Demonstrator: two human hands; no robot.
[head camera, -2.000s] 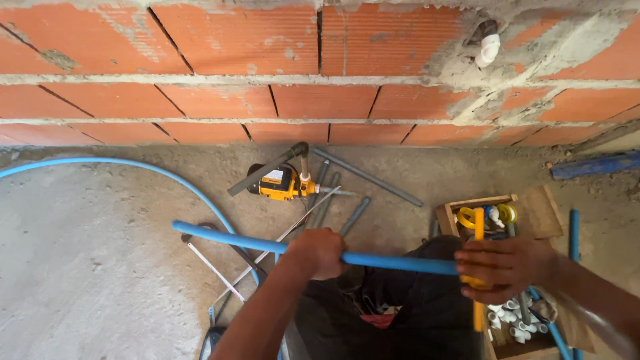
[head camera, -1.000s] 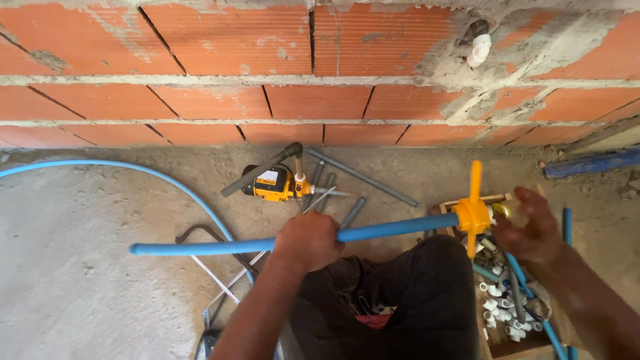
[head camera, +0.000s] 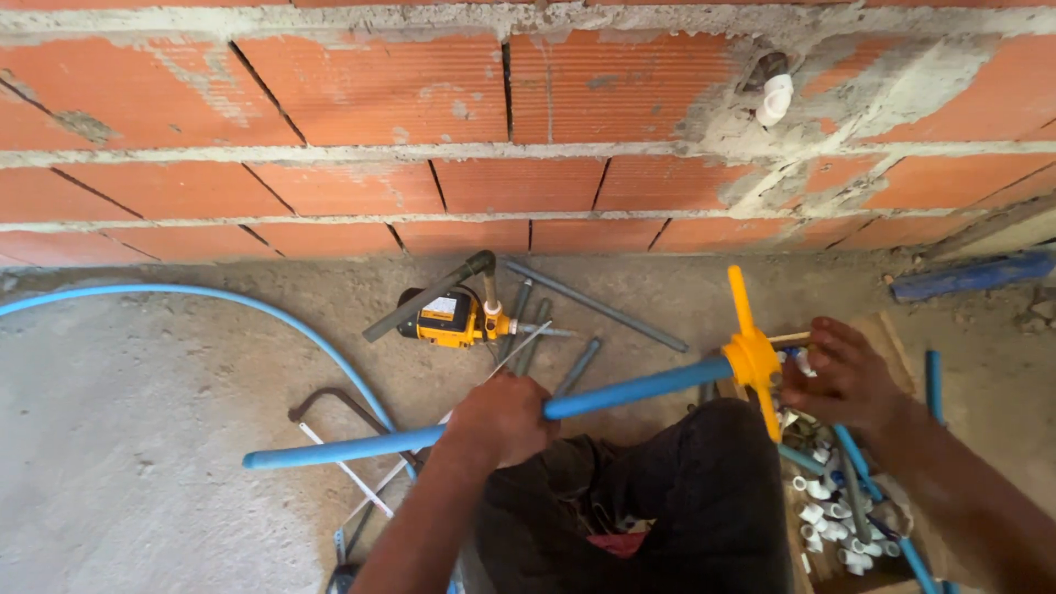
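Note:
My left hand is closed around the middle of a blue plastic pipe, which slants up to the right across my knees. A yellow pipe threading die tool with two handles sits on the pipe's right end. Just right of the tool, my right hand has its fingers spread; whether the fingertips touch the tool cannot be told. The pipe's left end hangs above a hacksaw on the floor.
A yellow and black water pump with grey pipes lies by the brick wall. Grey pipe pieces are beside it. A wooden box holds white fittings. A blue hose curves at left. A white elbow protrudes from the wall.
The yellow tool's handles have turned. My right hand, earlier on the tool, has come off its handle to the right side. My left hand still grips the pipe.

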